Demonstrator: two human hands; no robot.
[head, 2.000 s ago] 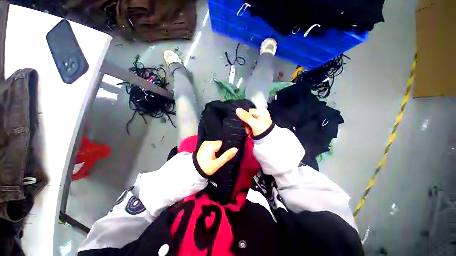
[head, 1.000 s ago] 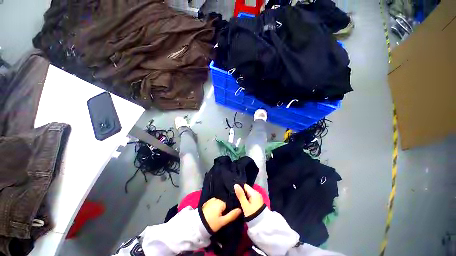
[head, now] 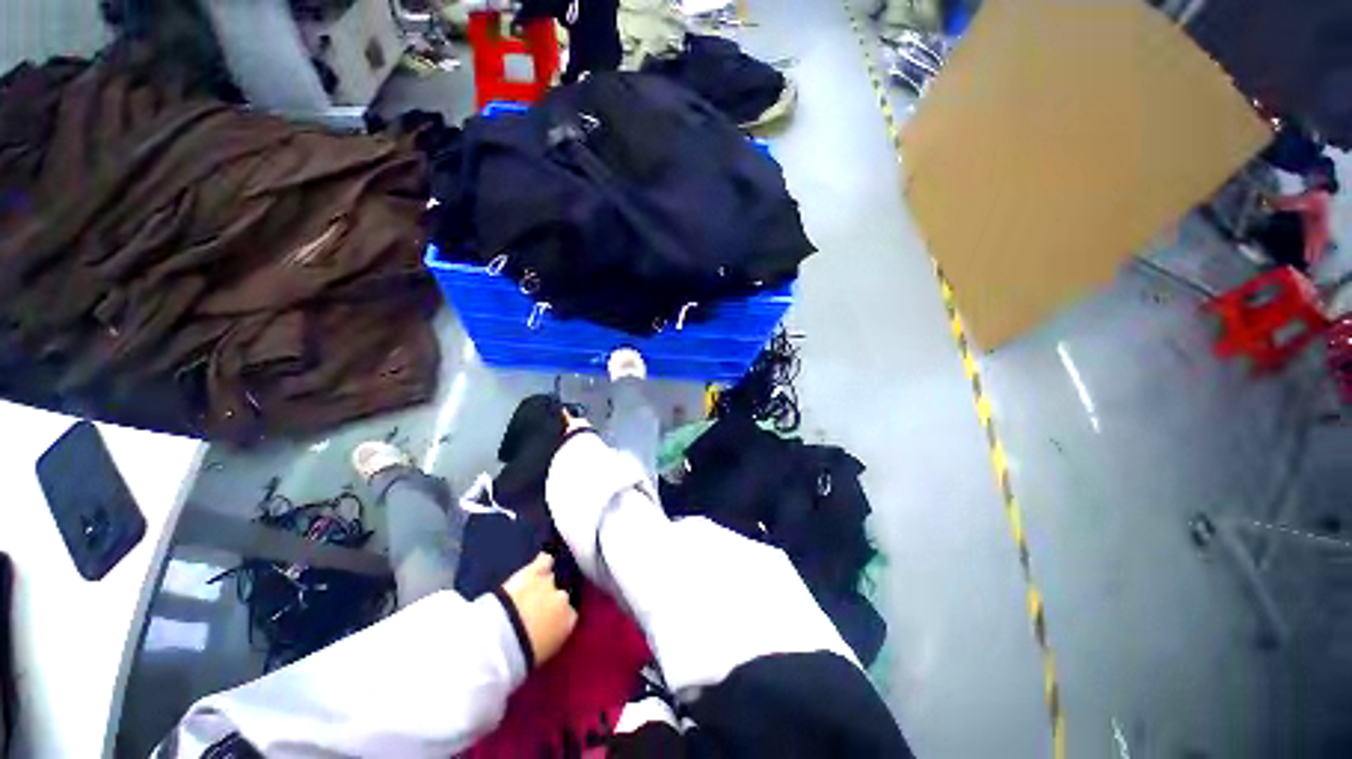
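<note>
A black garment (head: 497,522) lies over my lap, stretched forward between my hands, with a white loop or cord showing on its left side. My left hand (head: 540,607) grips its near part. My right hand (head: 575,426) is reached forward at its far end, mostly hidden by the pale sleeve; only some fingers show, at the cloth. Any tool in the hands cannot be seen.
A blue crate (head: 593,344) heaped with black garments stands ahead. Brown garments (head: 252,252) are piled left, behind a white table (head: 89,638) with a phone (head: 89,500). Black garments (head: 786,497) and tangled cords (head: 309,571) lie on the floor. A brown board (head: 1060,163) leans right.
My right hand has moved forward and away from my left, drawing the black garment out between them. The white loop now shows. The view has tilted up and turned right.
</note>
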